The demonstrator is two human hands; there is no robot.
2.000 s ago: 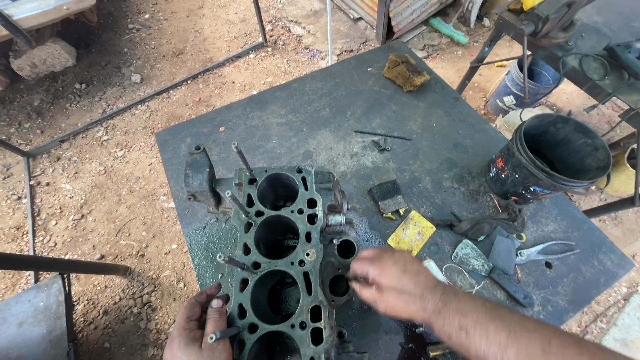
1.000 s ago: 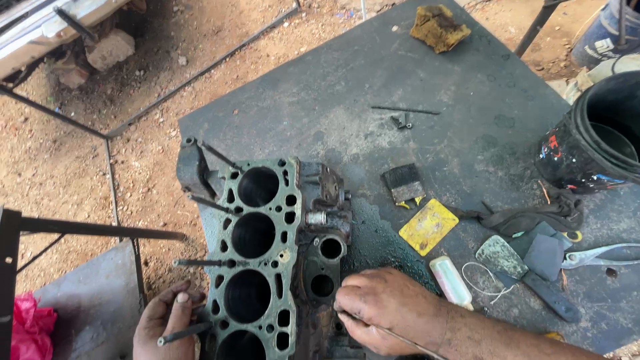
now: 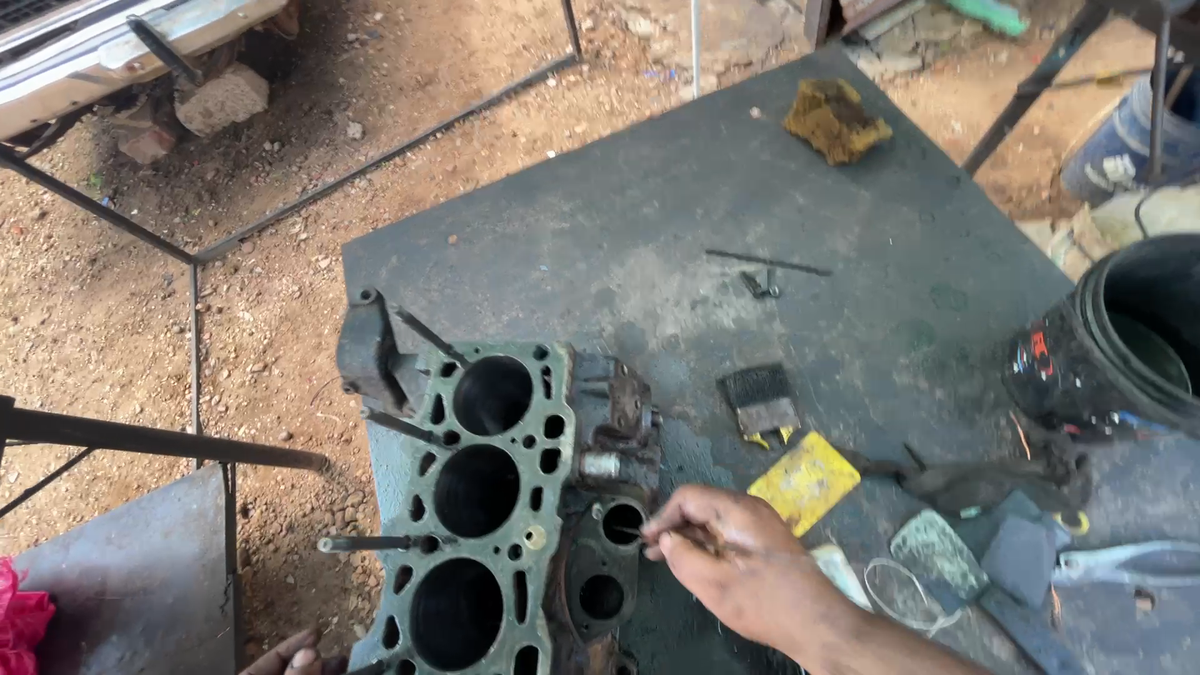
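A metal engine block [image 3: 525,553] with open cylinder bores and several upright studs stands on the dark table. My right hand [image 3: 717,553], beside the block, pinches a thin rod-like tool [image 3: 630,532]; its tip reaches into the upper round port of a two-hole flange [image 3: 600,562] on the block's side. At the bottom edge, my left hand [image 3: 295,656] is mostly cut off by the frame, near the block's lower left stud. Whether it grips that stud cannot be seen.
Right of the block lie a paintbrush [image 3: 761,403], a yellow scraper [image 3: 804,481], abrasive pads [image 3: 937,553], a dark rag [image 3: 975,483] and pliers [image 3: 1125,564]. A black bucket [image 3: 1059,366] stands at right. A sponge piece [image 3: 834,122] and a thin rod [image 3: 769,262] lie farther back.
My right hand has moved from beside the lower port to the upper port, with the thin tool's tip now inside it. My left hand shows less than before. The view has shifted.
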